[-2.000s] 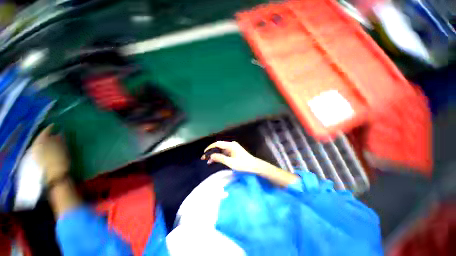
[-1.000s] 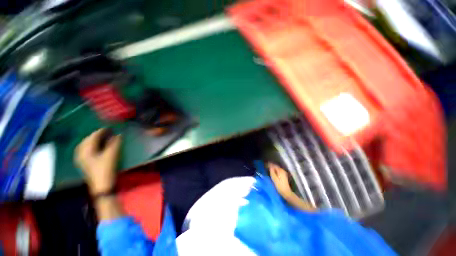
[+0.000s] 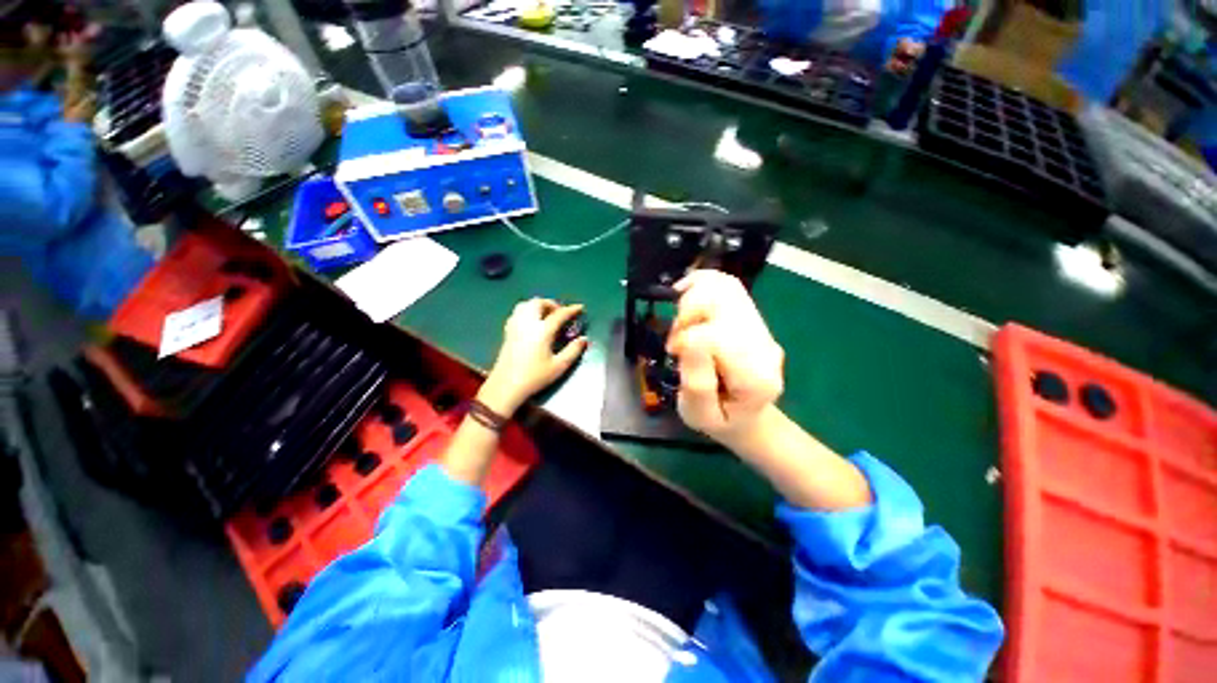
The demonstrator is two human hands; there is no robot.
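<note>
The black hand press [image 3: 694, 247] stands upright on its flat dark base on the green bench. My right hand [image 3: 725, 350] is closed in a fist at the front of the press, over its handle, which the fist hides. An orange-and-black fixture [image 3: 650, 384] shows low on the press, partly hidden by that hand. My left hand [image 3: 537, 350] is just left of the press and holds a black round part [image 3: 573, 327] between its fingertips. Another black round part [image 3: 495, 266] lies on the bench beyond my left hand.
A blue control box [image 3: 435, 167] with a thin hose, a blue bin [image 3: 327, 230] and a paper slip [image 3: 396, 278] are at back left. Red trays [image 3: 350, 507] with black parts and stacked black trays [image 3: 287, 400] are left. Another red tray [image 3: 1108, 500] is right. Coworkers and a white fan are beyond.
The view has swung left and sharpened. My right hand has moved from beside the grid tray to the press handle. My left hand now holds a part close beside the press.
</note>
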